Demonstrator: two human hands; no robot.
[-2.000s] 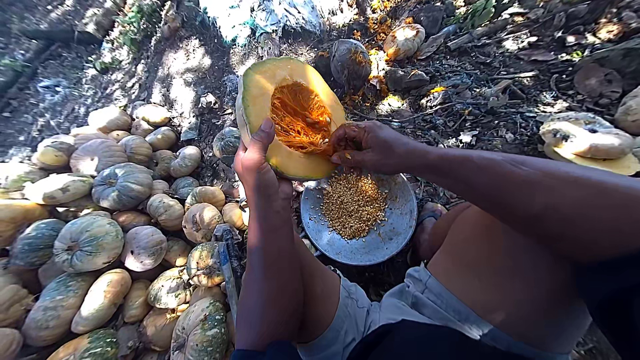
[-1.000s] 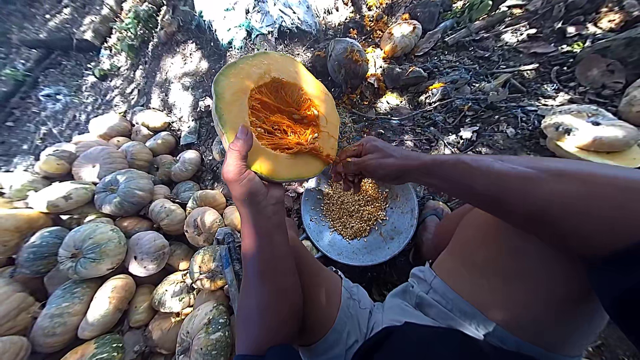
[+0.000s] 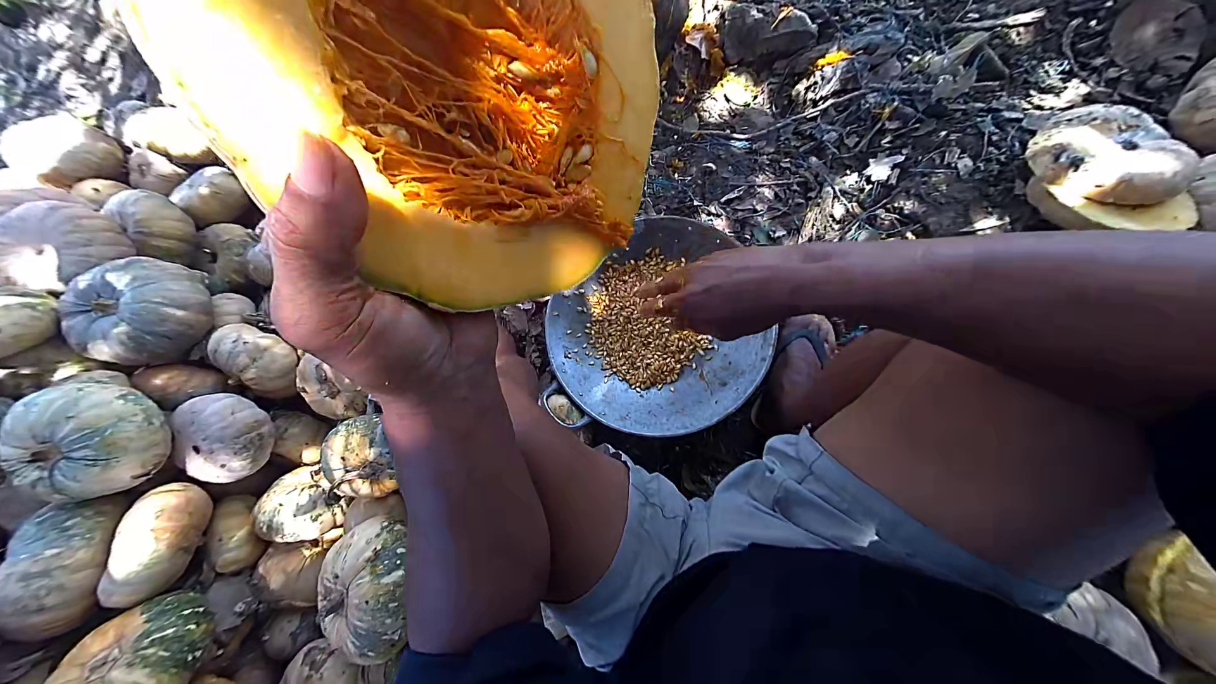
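My left hand [image 3: 356, 285] holds up a cut pumpkin half [image 3: 475, 261], thumb on its yellow flesh. Its hollow faces me, with orange stringy pulp [image 3: 456, 123] and some pale seeds clinging inside. Below and to the right, a round metal pan [image 3: 655, 413] on the ground holds a heap of pumpkin seeds [image 3: 641, 332]. Over the right part of that heap is my right hand [image 3: 708, 293], its fingers bent down at the seeds. Whether anything is between those fingers cannot be told.
A large pile of whole pumpkins [image 3: 142, 309] covers the left side. Cut pumpkin pieces [image 3: 1111, 166] lie at the upper right, on ground strewn with leaves and twigs. A stone [image 3: 769, 33] sits beyond the pan. My bent legs flank the pan's near side.
My right hand has left the pumpkin's pulp and moved down over the seeds in the pan. The pumpkin half in my left hand has come up closer to the camera, and seeds now show in its pulp.
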